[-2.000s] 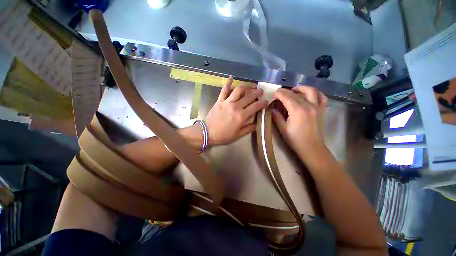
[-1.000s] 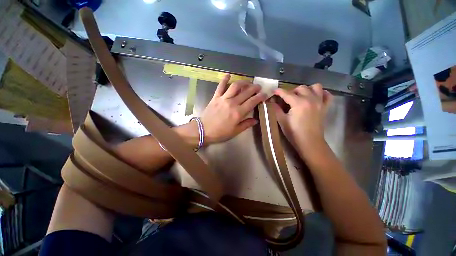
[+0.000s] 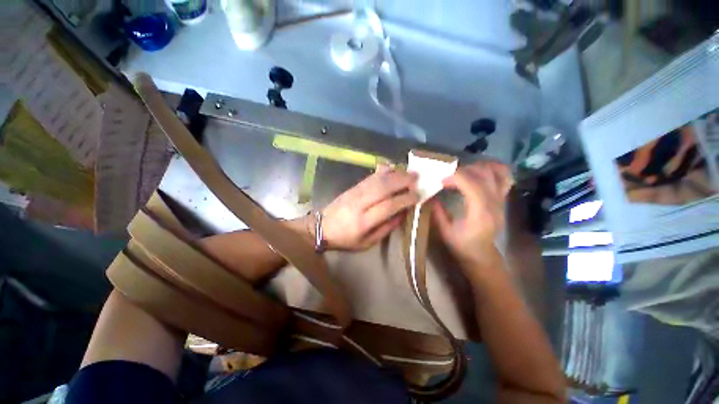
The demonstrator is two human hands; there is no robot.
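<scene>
A brown strip [image 3: 420, 251] with a white lengthwise line runs from my fingertips down over the bed edge. Its white end tab [image 3: 431, 172] shows whole, with a thin brown edge at its top, at the guide bar [image 3: 276, 122]. My left hand [image 3: 370, 207] holds the tab's left side with its fingertips. My right hand [image 3: 473, 205] pinches the tab's right side. A strap bundle [image 3: 189, 276] hangs looped over my left forearm, and one strip from it lies across the bed and my wrist.
Yellow tape marks [image 3: 311, 158] lie on the steel bed [image 3: 229, 162]. Black knobs [image 3: 280, 77] stand behind the bar. Further back are a white tape roll [image 3: 353, 49], a white bottle [image 3: 251, 22] and a blue container [image 3: 150, 31]. A printed sheet [image 3: 607, 142] is at right, pattern sheets [image 3: 118, 158] at left.
The white tab now shows larger, with a brown edge at its top, and seems lifted back from the bar. Both hands still hold it. The view has shifted, showing more behind the bar.
</scene>
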